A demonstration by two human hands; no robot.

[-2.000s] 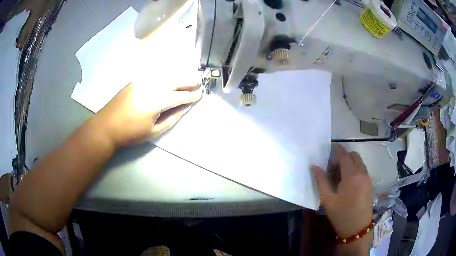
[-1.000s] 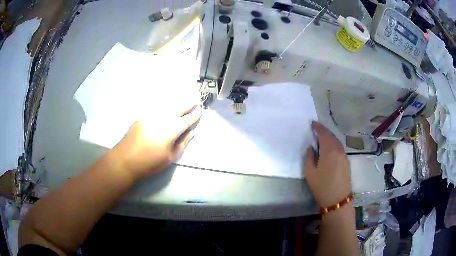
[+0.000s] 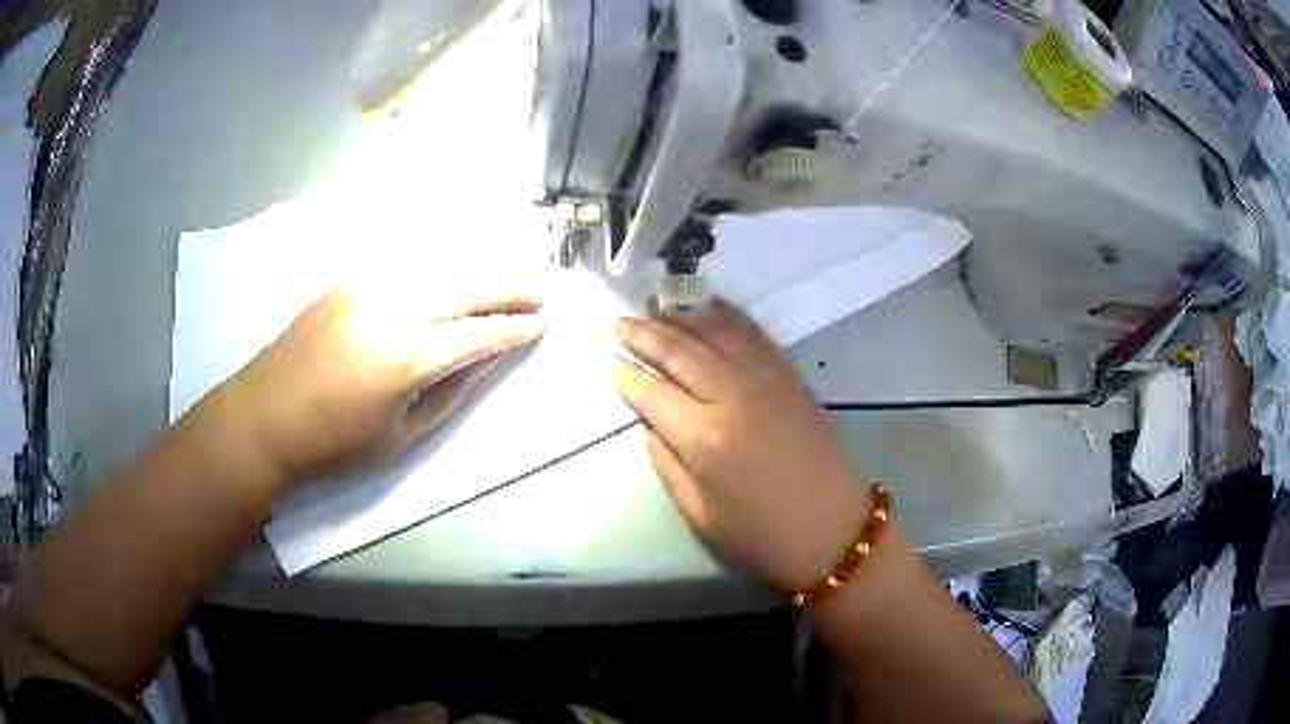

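A large white fabric panel (image 3: 467, 460) lies on the sewing machine bed, under the presser foot (image 3: 577, 234), glaring under the machine lamp (image 3: 425, 45). Its right part is folded over under the machine arm. My left hand (image 3: 389, 375) lies on the fabric left of the presser foot, fingers extended and close together, pressing it. My right hand (image 3: 729, 417) lies on the fabric just right of and below the presser foot, fingertips down near the tension dial (image 3: 683, 290). Neither hand visibly grips the fabric. The needle tip is hard to make out in the glare.
The off-white machine arm (image 3: 905, 156) crosses the upper right, with a yellow-labelled thread cone (image 3: 1075, 64) and a control box (image 3: 1200, 64) on top. Dark-red-handled snips (image 3: 1149, 328) hang at its right end. The table's front edge (image 3: 524, 605) curves below my hands.
My right hand has moved left from the fabric's right edge to beside the presser foot. The fabric has turned, its lower edge now slanting down to the left. My left hand stays on the fabric.
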